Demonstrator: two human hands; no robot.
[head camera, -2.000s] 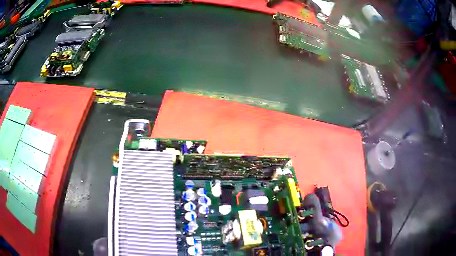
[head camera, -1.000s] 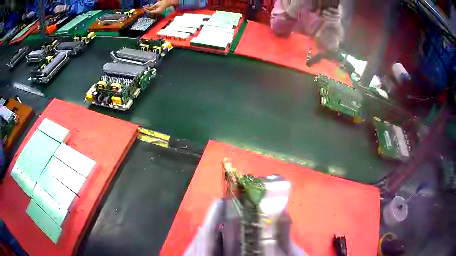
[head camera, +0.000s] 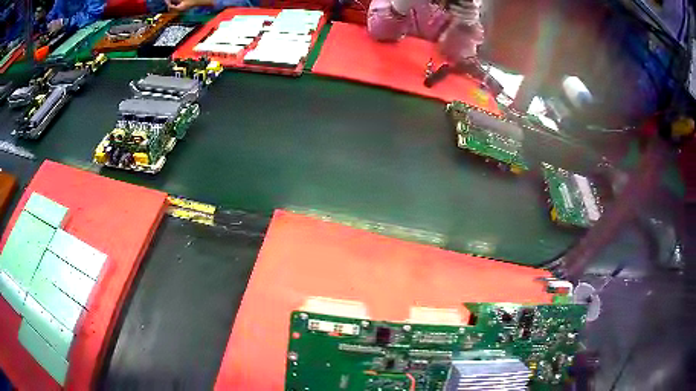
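A wide green circuit board (head camera: 336, 359) lies across the bottom of the view, over the red mat (head camera: 320, 260). Its flatter face is turned to me. A square silver ribbed heatsink (head camera: 488, 376) sits on that face near the bottom edge. A white connector block shows at its upper left. The board's lower part is cut off by the picture's edge. I cannot tell whether it rests on the mat or is held above it. Neither of my hands can be made out; any grip on the board is out of the picture or hidden.
Pale green and white sheets (head camera: 65, 279) lie on the left red mat (head camera: 126, 198). Crowded boards (head camera: 145, 126) stand on the dark green belt (head camera: 305, 137) at left, green boards (head camera: 488, 137) at right. A white round item (head camera: 586, 296) is partly hidden. A gloved person (head camera: 462, 38) is across.
The board, edge-on and blurred between my gloved hands one second ago, now shows its broad flatter face. Two seconds ago its crowded face showed. My gloves have left clear view.
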